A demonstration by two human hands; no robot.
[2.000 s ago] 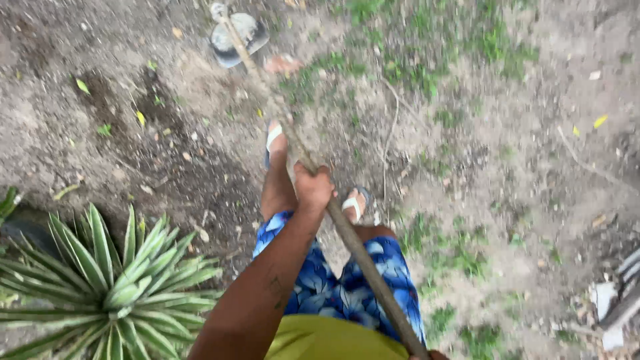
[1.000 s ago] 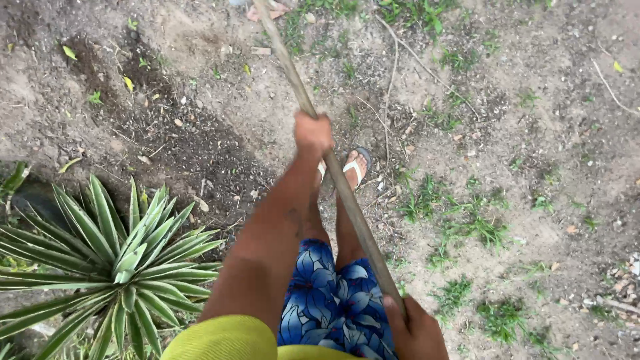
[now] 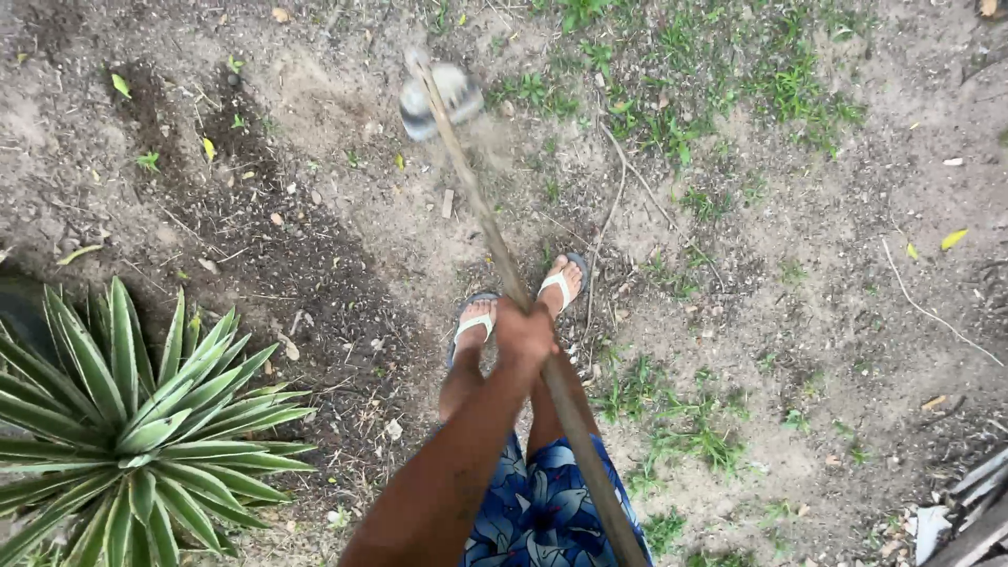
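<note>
My left hand [image 3: 526, 335] is closed around the middle of a long wooden handle [image 3: 480, 201], in front of my shins. At the handle's far end a metal hoe blade [image 3: 441, 101], blurred, is at the soil beyond my feet, with a faint haze of dust beside it. The handle runs down past my blue floral shorts and leaves the view at the bottom edge. My right hand is out of view.
A spiky agave-like plant [image 3: 142, 441] with pale-edged leaves stands at the lower left. Grass tufts [image 3: 787, 94] and thin dry twigs [image 3: 622, 181] lie on the right. Stacked wood pieces [image 3: 976, 512] are at the lower right corner. My feet wear flip-flops [image 3: 563, 287].
The hoe blade, out of view at the top a second ago, is back in view at the soil. My left hand has moved down the picture; my right hand has left the view.
</note>
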